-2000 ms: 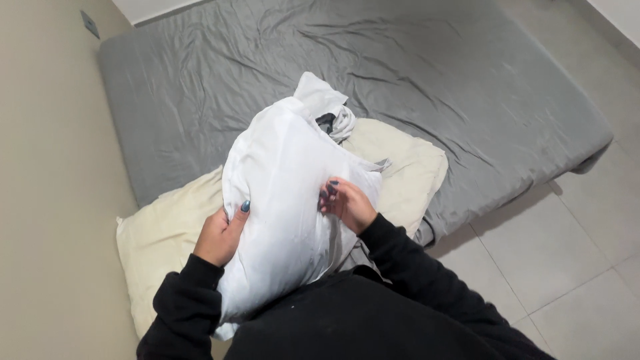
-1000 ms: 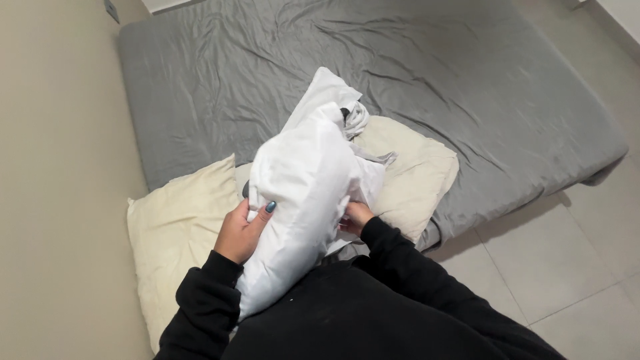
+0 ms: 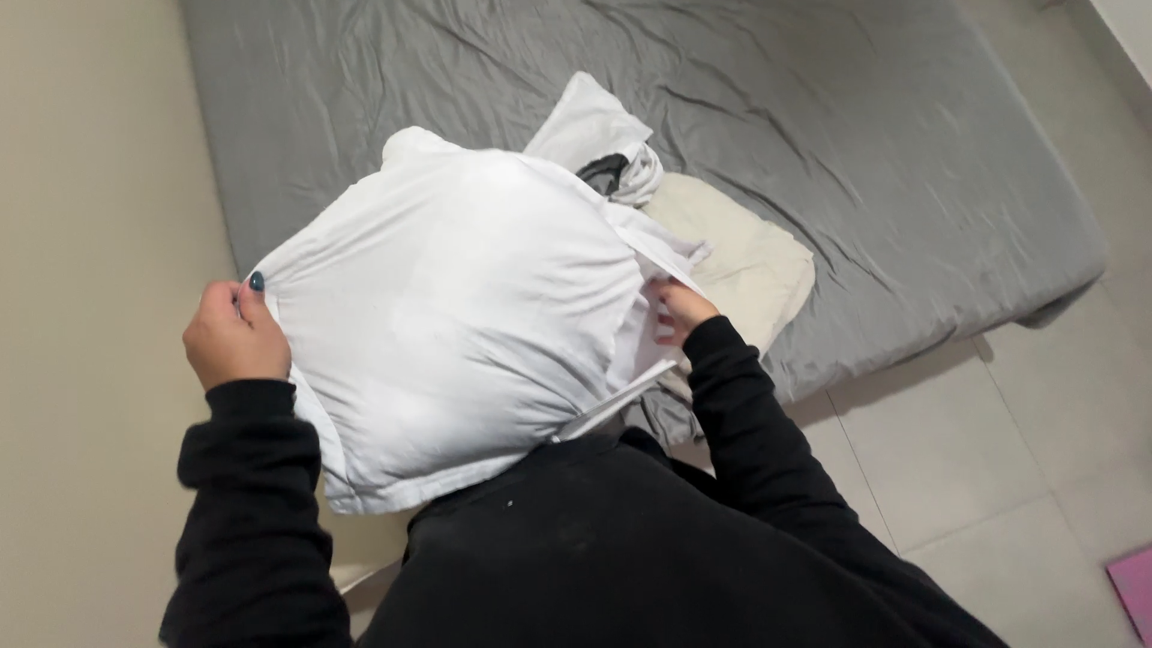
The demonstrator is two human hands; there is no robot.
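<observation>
A pillow in a white pillowcase [image 3: 450, 306] spans the space between my hands, against the front of my black top. My left hand [image 3: 236, 333] grips the case's left edge, the thumb with its dark nail on top. At the case's open right end is my right hand [image 3: 679, 310], partly inside the opening, its fingers partly hidden by the cloth; whether they hold anything cannot be told. Beyond it a bunched white cloth [image 3: 594, 121] with a dark part lies by a cream pillow [image 3: 733, 256].
A mattress with a wrinkled grey sheet [image 3: 882, 171] extends ahead. The beige wall [image 3: 99, 180] runs close on the left. Light floor tiles [image 3: 954, 441] lie at the right, with a pink object [image 3: 1134, 585] at the lower right edge.
The white-cased pillow, narrow and tilted a second ago, is now spread wide and flat. My left hand has moved left with the case's edge, and the cream pillow at left is now mostly covered.
</observation>
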